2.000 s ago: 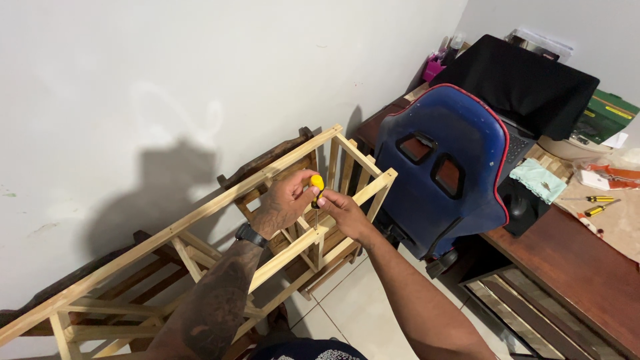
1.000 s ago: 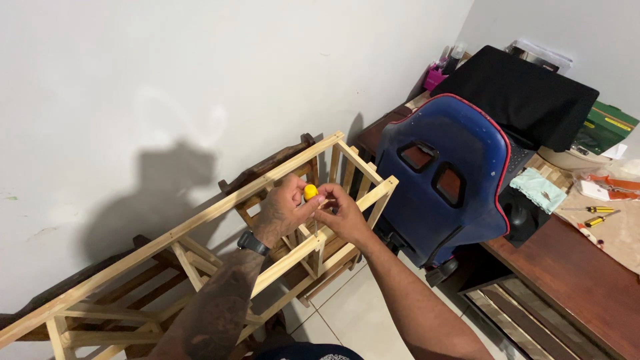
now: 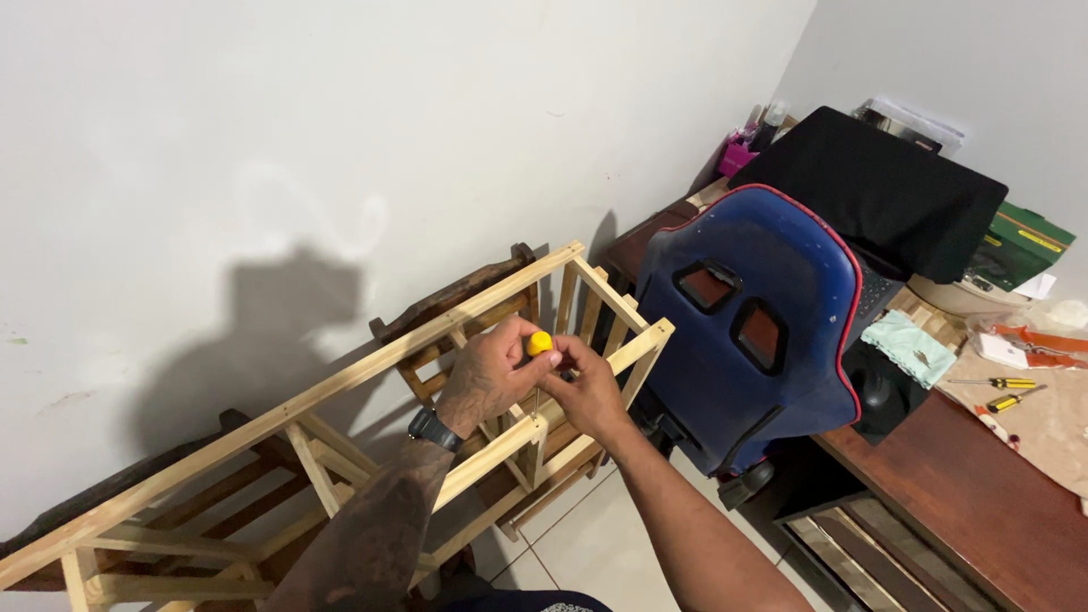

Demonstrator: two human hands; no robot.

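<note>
My left hand (image 3: 493,370), with a black watch at its wrist, grips the yellow-topped handle of a screwdriver (image 3: 540,343). From the other side, the fingers of my right hand (image 3: 584,387) close on the same tool just below its yellow end. The shaft points down to a joint on the near rail of a pale wooden frame (image 3: 489,459). Its tip meets the wood near the top of an upright; a screw there cannot be made out. My fingers hide most of the handle.
Dark wooden slatted furniture (image 3: 476,276) stands under and behind the frame, by the wall. A blue gaming chair (image 3: 765,255) is close on the right. Beyond it, a wooden desk (image 3: 977,476) bears a black-covered monitor (image 3: 884,187), a teal cloth (image 3: 909,344) and two screwdrivers (image 3: 1011,399).
My fingers have shifted around the screwdriver handle, which stays over the same joint. The frame and chair have not plainly moved.
</note>
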